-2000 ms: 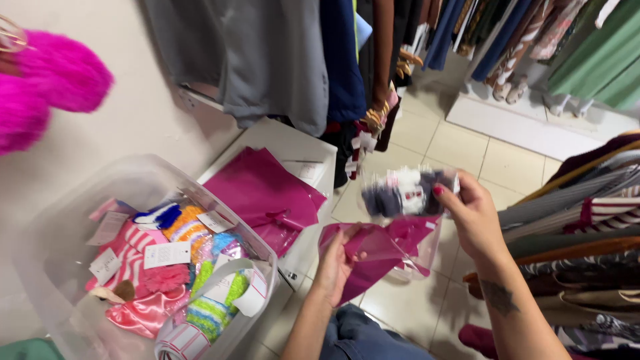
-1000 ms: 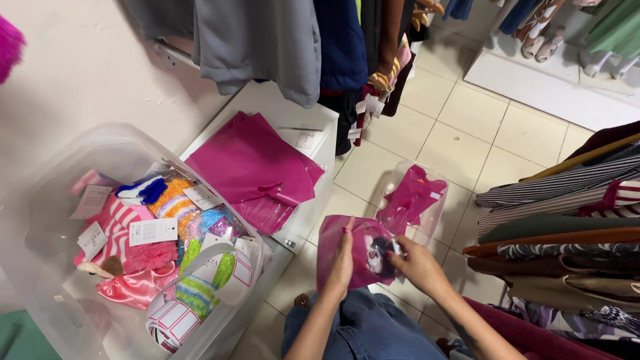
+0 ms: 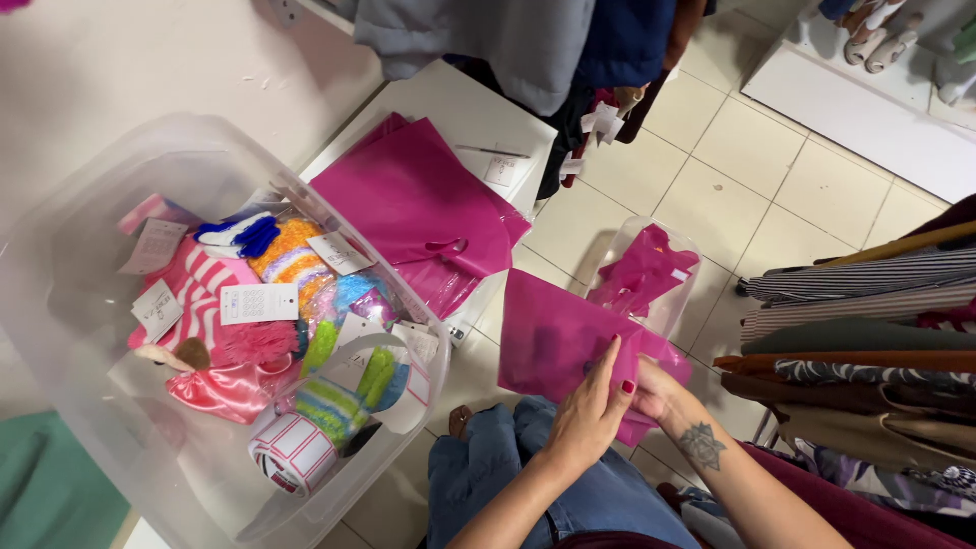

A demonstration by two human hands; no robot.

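Observation:
A magenta plastic bag [image 3: 545, 335] spans the space between my hands, with a dark item showing faintly through it. My left hand [image 3: 591, 412] presses on the bag's near side, fingers extended and thumb against the plastic. My right hand [image 3: 654, 389] is partly inside or behind the bag's opening; its fingers are mostly hidden. Left of them, a translucent plastic bin [image 3: 84, 396] holds striped knitted items [image 3: 202, 286] with tags, and a roll of red-bordered labels [image 3: 293, 457]. A stack of magenta bags [image 3: 419, 191] lies on a white surface [image 3: 465, 99] beside the bin.
A small clear plastic container [image 3: 682, 305] with magenta bags [image 3: 648, 267] stands on the tiled floor beyond my hands. A pen [image 3: 492, 151] lies near the stack. Hanging garments [image 3: 862, 358] crowd the right side; others [image 3: 473, 46] hang above the white surface. Shoes [image 3: 881, 49] stand on a white platform.
The dark packaged item, held up in my right hand two seconds ago, has gone into the magenta bag and shows only faintly. My left hand has moved onto the bag's near side.

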